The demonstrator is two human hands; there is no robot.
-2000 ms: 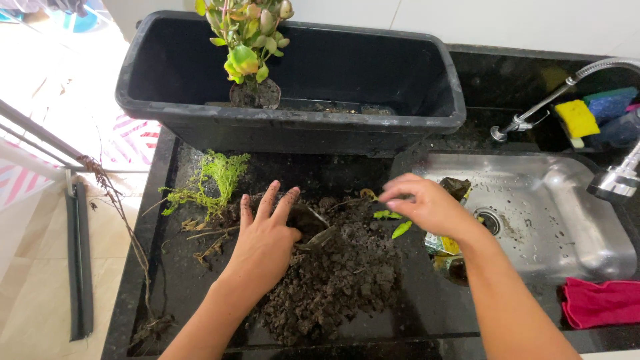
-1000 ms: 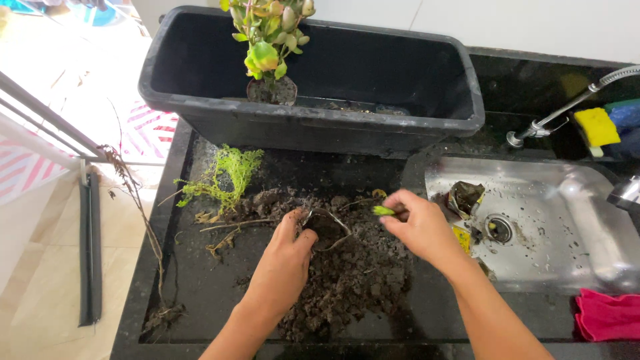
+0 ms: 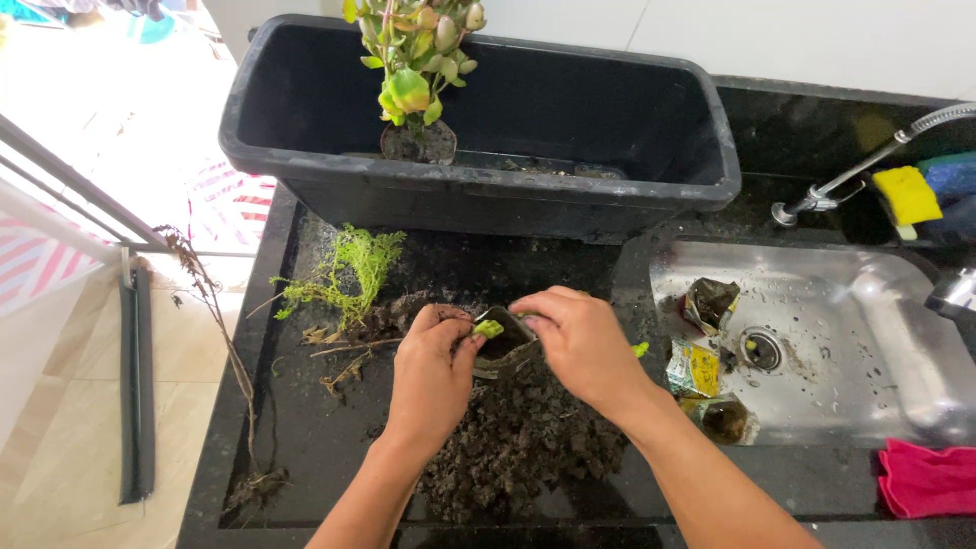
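Note:
Between my hands is a small dark pouch (image 3: 505, 352), its mouth open upward. My left hand (image 3: 438, 362) grips the pouch's left rim, with a small green leaf (image 3: 489, 329) at its thumb. My right hand (image 3: 583, 351) is at the right rim, fingertips pinched around a bit of green that they mostly cover. Loose dark soil (image 3: 526, 442) lies heaped on the black counter below and around the pouch. A feathery green plant (image 3: 358, 274) lies to the left, beside dry stems (image 3: 354, 348). Another green leaf (image 3: 640, 349) shows just right of my right hand.
Behind stands a long black planter (image 3: 488, 179) holding a potted succulent (image 3: 412, 88). On the right, a steel sink (image 3: 839, 358) contains several soiled packets (image 3: 694, 367); a faucet (image 3: 816, 200), yellow sponge (image 3: 907, 194) and red cloth (image 3: 926, 479) are nearby. A dried rooted stem (image 3: 229, 343) lies left.
My right hand has moved left from beside the soil to the pouch's rim. A green leaf now shows at my left thumb. The view has shifted somewhat.

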